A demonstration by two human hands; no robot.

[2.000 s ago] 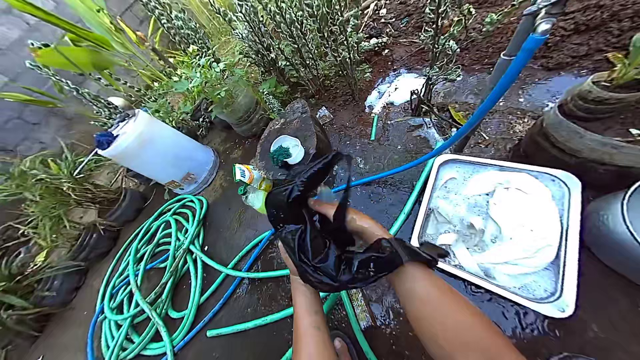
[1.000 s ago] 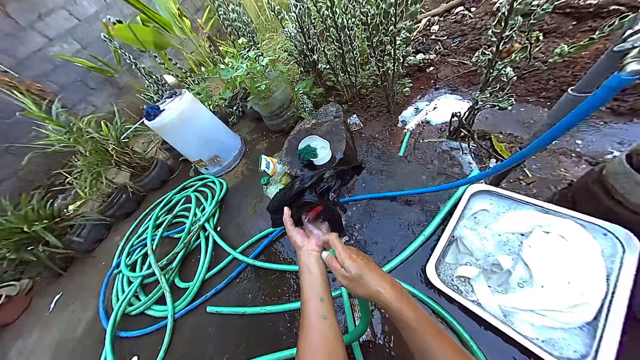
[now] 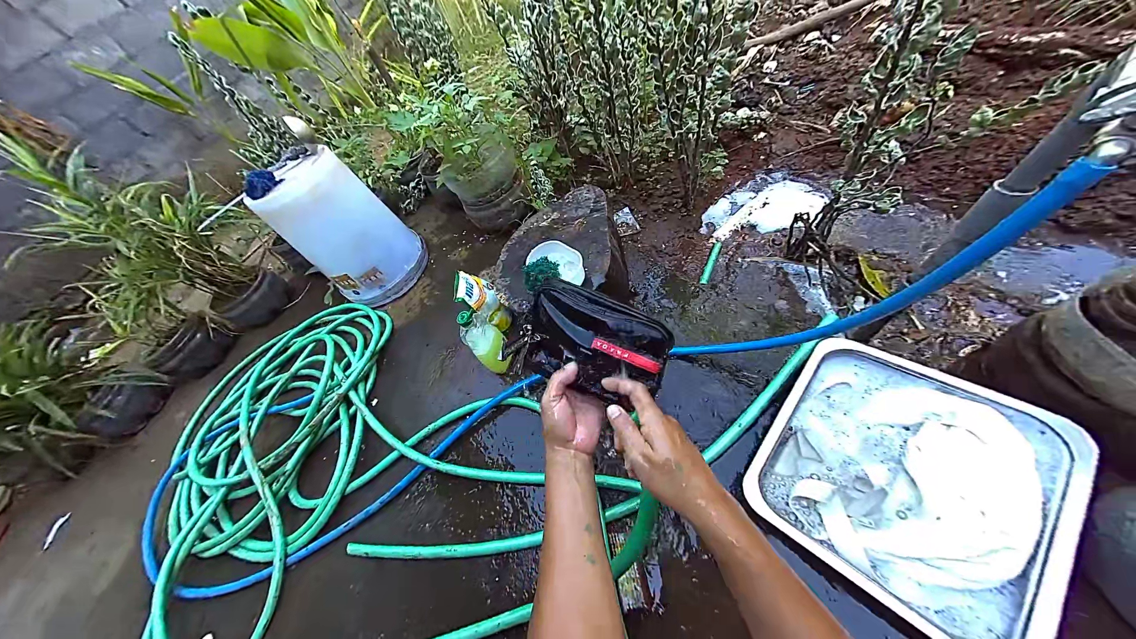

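Note:
A glossy black pouch with a red strap or label (image 3: 603, 335) is held up in front of the flat stone. My left hand (image 3: 572, 413), palm upward, supports its lower edge, with the thumb against its front. My right hand (image 3: 643, 430) has its fingers at the lower right edge, below the red strip; whether it grips is unclear. Behind the pouch, a white bowl (image 3: 566, 257) and a green scrubbing pad (image 3: 540, 272) rest on the stone (image 3: 577, 222). Two bottles of yellow-green liquid (image 3: 485, 342) stand to the pouch's left.
Coiled green hose (image 3: 266, 435) lies left on wet ground, with blue hose (image 3: 426, 461) crossing it. A white plastic container (image 3: 333, 222) stands behind the coil. At right, a rectangular basin (image 3: 1056, 532) holds white cloth (image 3: 958, 497) in sudsy water. Blue pipe (image 3: 985, 244) runs to the upper right.
The crumpled black item seen two seconds ago now shows as a shaped pouch with its red strip facing me. Both my hands have come to its lower edge.

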